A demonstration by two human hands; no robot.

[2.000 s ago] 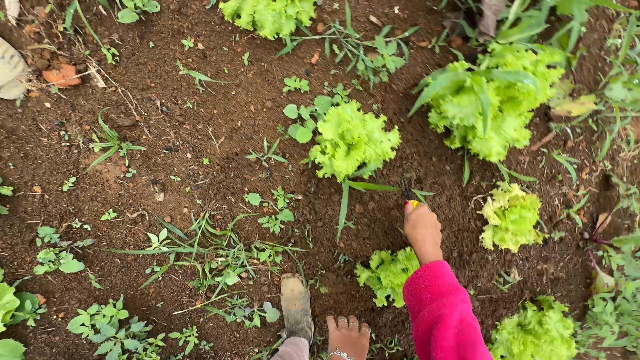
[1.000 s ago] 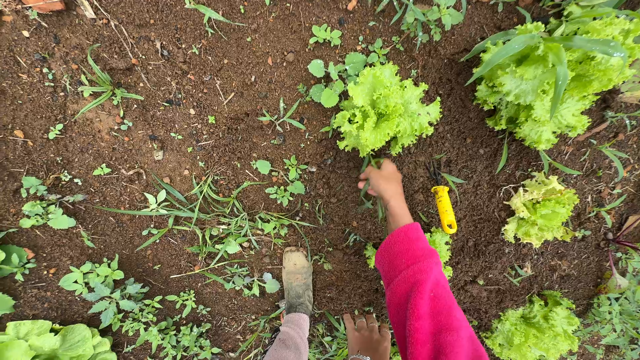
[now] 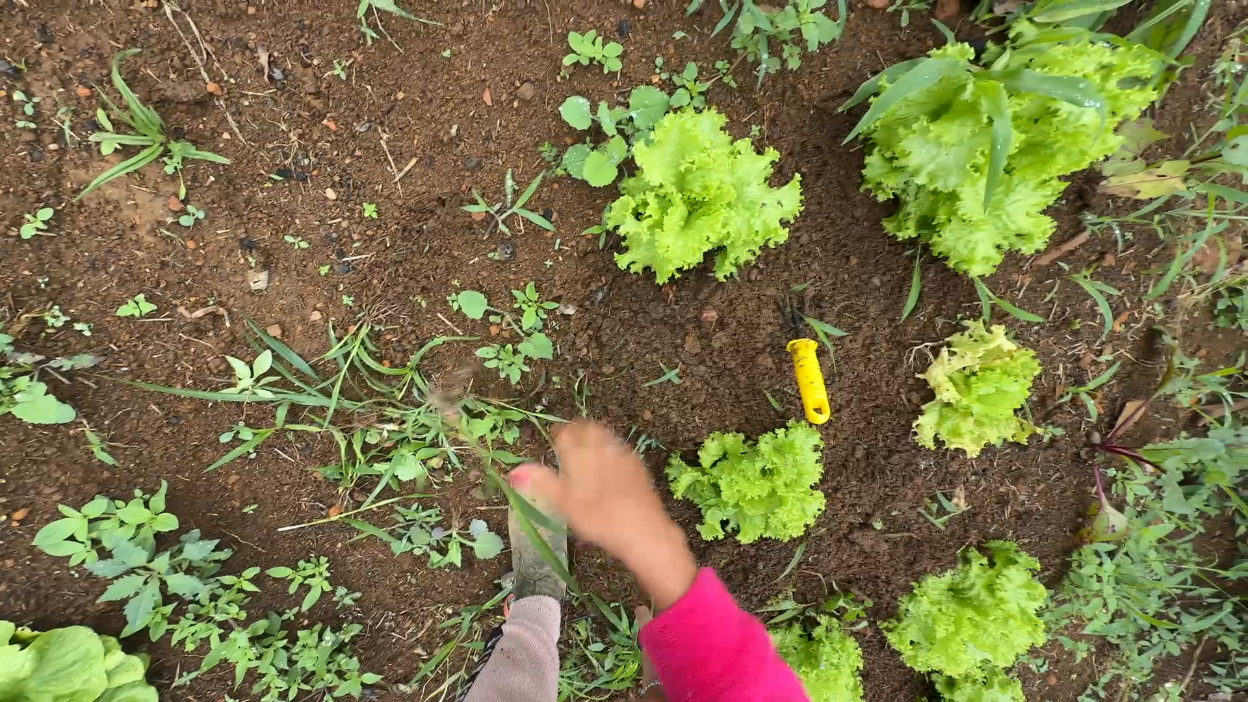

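My right hand (image 3: 609, 497), in a pink sleeve and blurred by motion, is closed around a long-bladed grass weed (image 3: 536, 522). Blurred roots seem to show at the weed's upper left end, over a patch of grass and low weeds (image 3: 390, 419). Right of the hand grows a small curly lettuce (image 3: 751, 485). Above that lettuce, a hand tool with a yellow handle (image 3: 809, 382) lies on the soil, its dark end partly hidden in the dirt. A larger lettuce (image 3: 697, 200) stands further up. My left hand cannot be made out.
A muddy shoe (image 3: 536, 551) below a grey-pink trouser leg (image 3: 522, 648) is beside the right hand. More lettuces stand at the right, including a big one (image 3: 985, 156) and a yellowing one (image 3: 978, 388). Broadleaf weeds (image 3: 141, 570) grow at the lower left on brown soil.
My right hand let go of the yellow-handled tool, which now lies on the soil. It reached below the middle lettuce, then moved down and left, with a grass weed now in it.
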